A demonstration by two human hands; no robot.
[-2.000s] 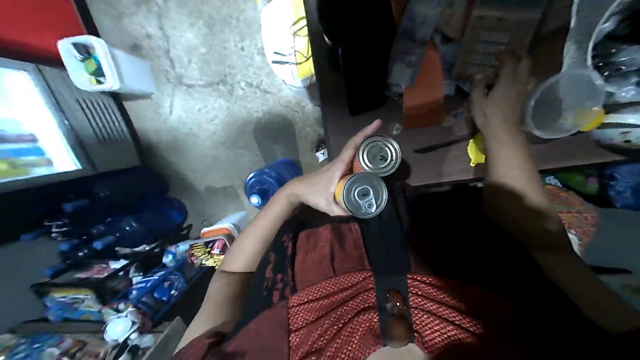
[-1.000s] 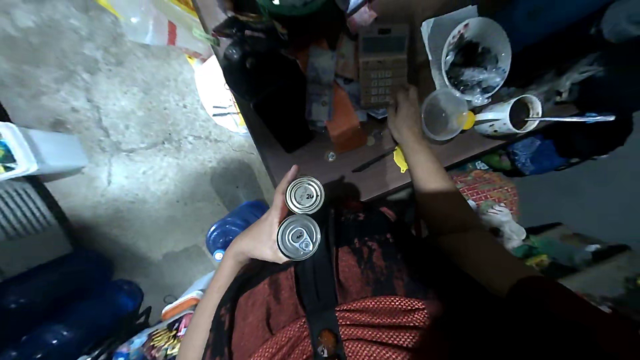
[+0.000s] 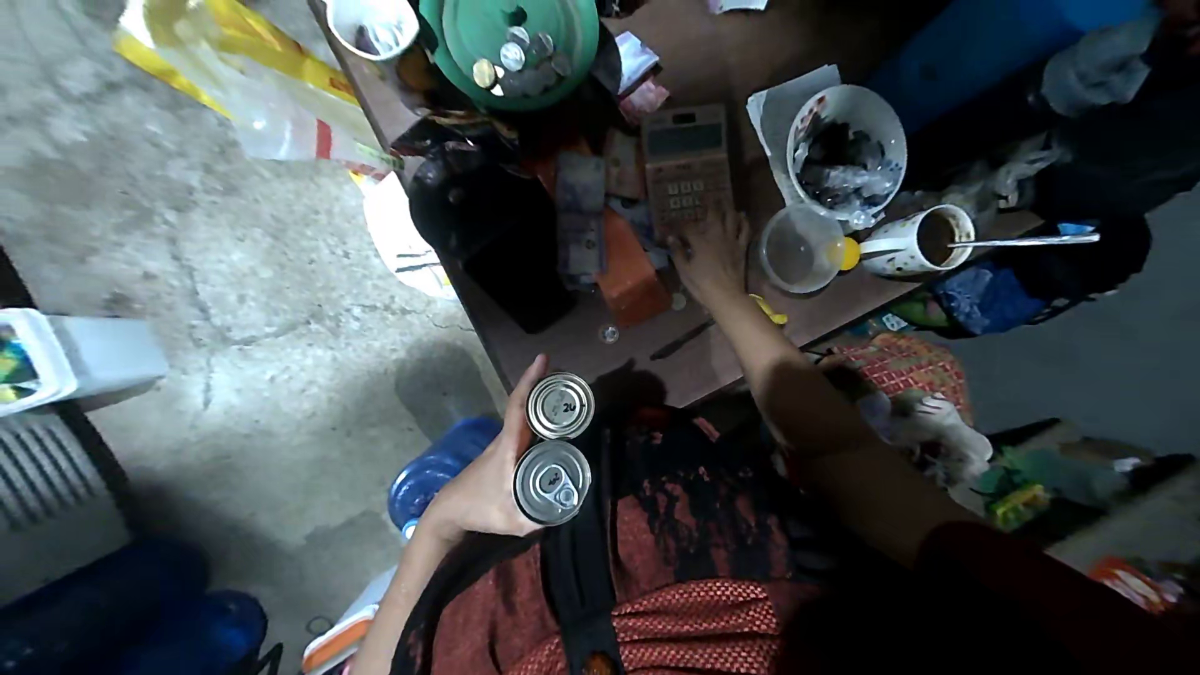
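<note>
Two metal cans are held side by side in my left hand (image 3: 487, 478), lids up: one can (image 3: 561, 406) toward the table, and a pull-tab can (image 3: 552, 482) nearer my body. On the brown table, my right hand (image 3: 710, 255) rests its fingers at the lower keys of a calculator (image 3: 687, 173). Left of that hand lie an orange item (image 3: 631, 272) and some banknotes (image 3: 581, 211). A clear round container (image 3: 800, 249) is just right of the hand. A yellow item (image 3: 769, 309) lies under the wrist, and a coin (image 3: 608, 334) lies near the table edge.
A green bowl of coins (image 3: 586, 52) stands at the back. On the right are a white tub of plastic scraps (image 3: 897, 169) and a mug of brown drink (image 3: 907, 255) with a spoon. A blue water jug (image 3: 445, 469) lies on the floor beside the table; a black item (image 3: 516, 253) lies on its left side.
The view has swung toward the table, bringing the calculator, mug and green bowl into sight. My left hand keeps hold of the two cans. My right hand stays at the calculator.
</note>
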